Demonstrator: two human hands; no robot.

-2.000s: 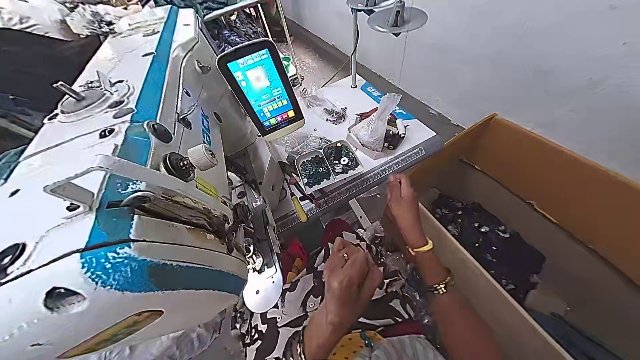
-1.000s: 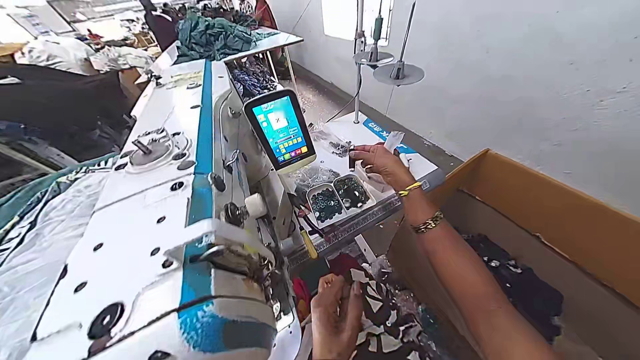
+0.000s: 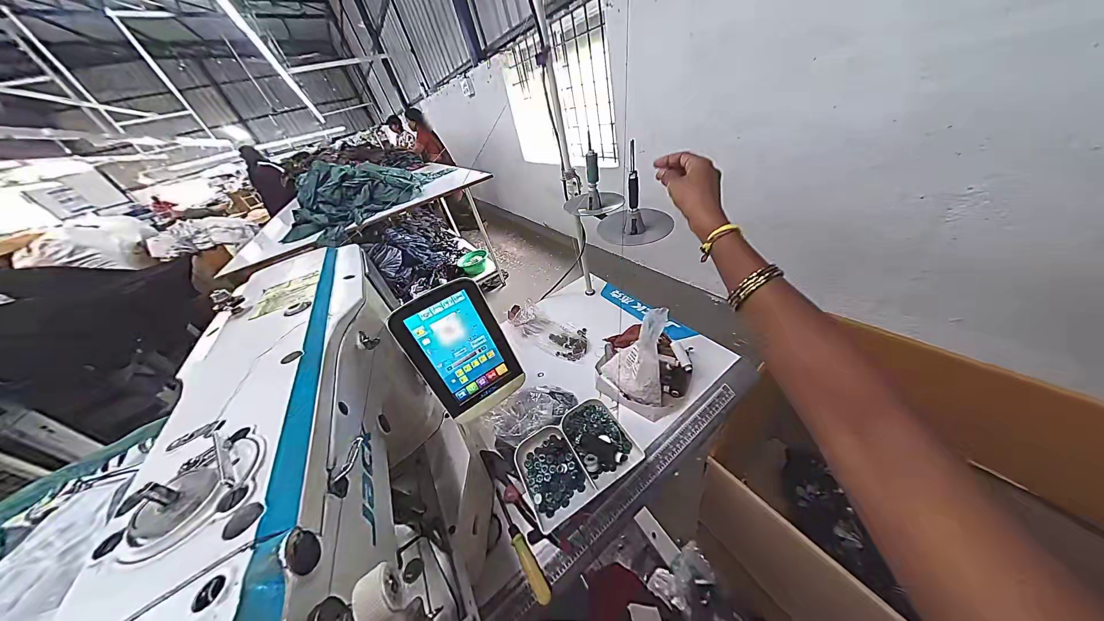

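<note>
My right hand [image 3: 690, 185] is raised in front of the wall, just right of a spool pin on the thread stand [image 3: 634, 226]. Its thumb and fingertips are close together; whether a thread or other small thing is between them cannot be made out. My left hand is out of view. A white and blue industrial sewing machine [image 3: 297, 388] fills the left, with a lit control screen [image 3: 457, 345] beside it. A white two-part tray [image 3: 595, 493] of dark buttons stands on the table, near a small box [image 3: 634, 401] holding a plastic bag and a white spool.
A yellow-handled tool [image 3: 530, 569] lies at the table's ruled edge [image 3: 655, 474]. A large cardboard box [image 3: 776, 535] with dark cloth stands at the right. Behind, green cloth [image 3: 354, 194] lies on another table, and people are farther back.
My right hand has risen from the small box on the table to beside the thread stand. My left hand has gone out of view as the view swung upward.
</note>
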